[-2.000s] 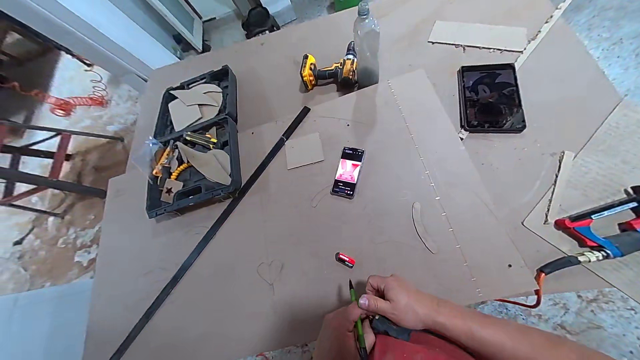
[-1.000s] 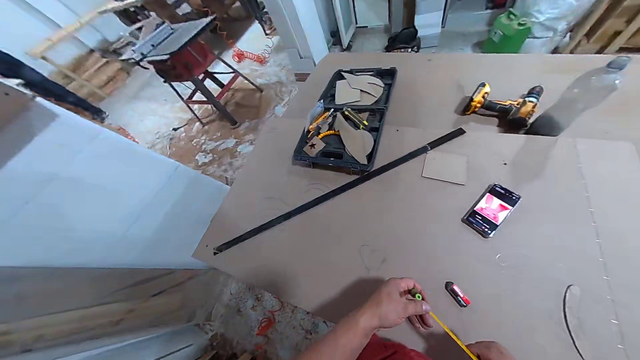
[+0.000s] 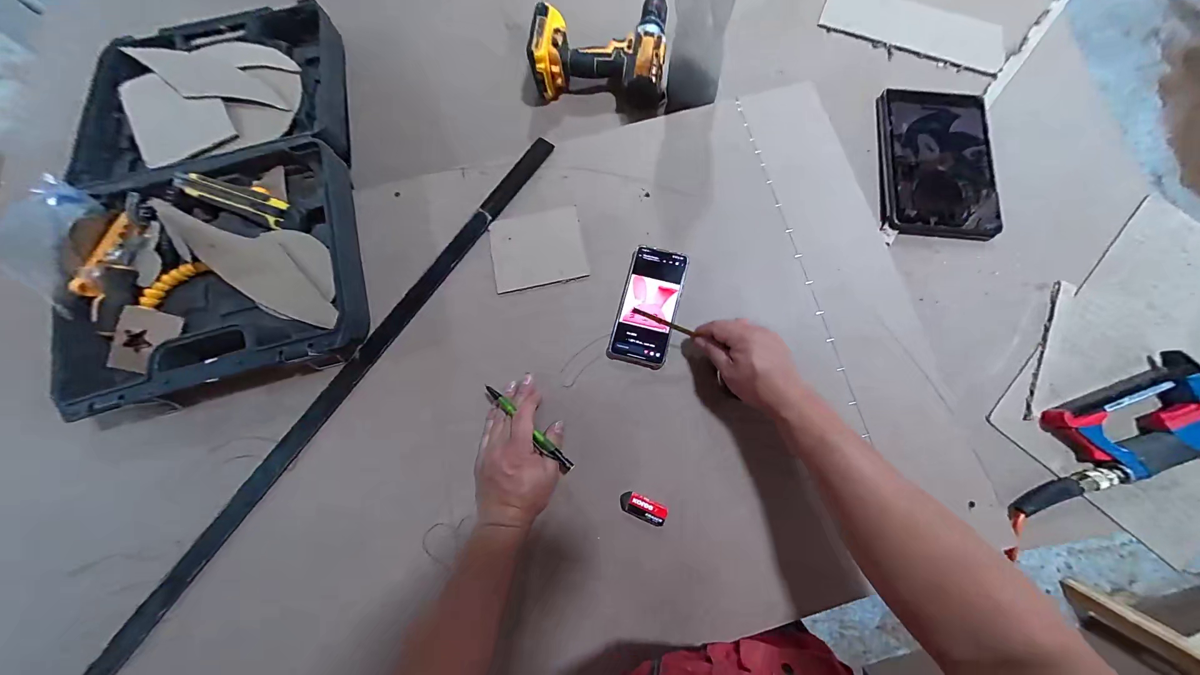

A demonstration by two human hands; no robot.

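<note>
My left hand (image 3: 517,464) rests on the brown board (image 3: 600,581) with a green and black pen (image 3: 528,428) held between its fingers. In my right hand (image 3: 745,361) is a thin stick-like tool (image 3: 670,324), its tip over the lit screen of a smartphone (image 3: 649,305) that lies on the board and shows a pink picture. A red and black eraser (image 3: 644,508) lies between my forearms. Above my left hand sits a small square of board (image 3: 539,249). Faint pencil curves are drawn around the phone and by my left wrist.
A long black straightedge (image 3: 309,422) runs diagonally, touching an open black tool case (image 3: 352,281) with cut board pieces. A yellow and black cordless drill (image 3: 600,58) lies at the top. At right are a black box (image 3: 940,164), board offcuts (image 3: 909,33) and a red and blue air tool (image 3: 1125,422) with its hose.
My hands were close together near the table's front edge; now they are apart, the right one beside the phone. The yellow strip that stretched near my hands a second ago no longer shows. The view has swung right.
</note>
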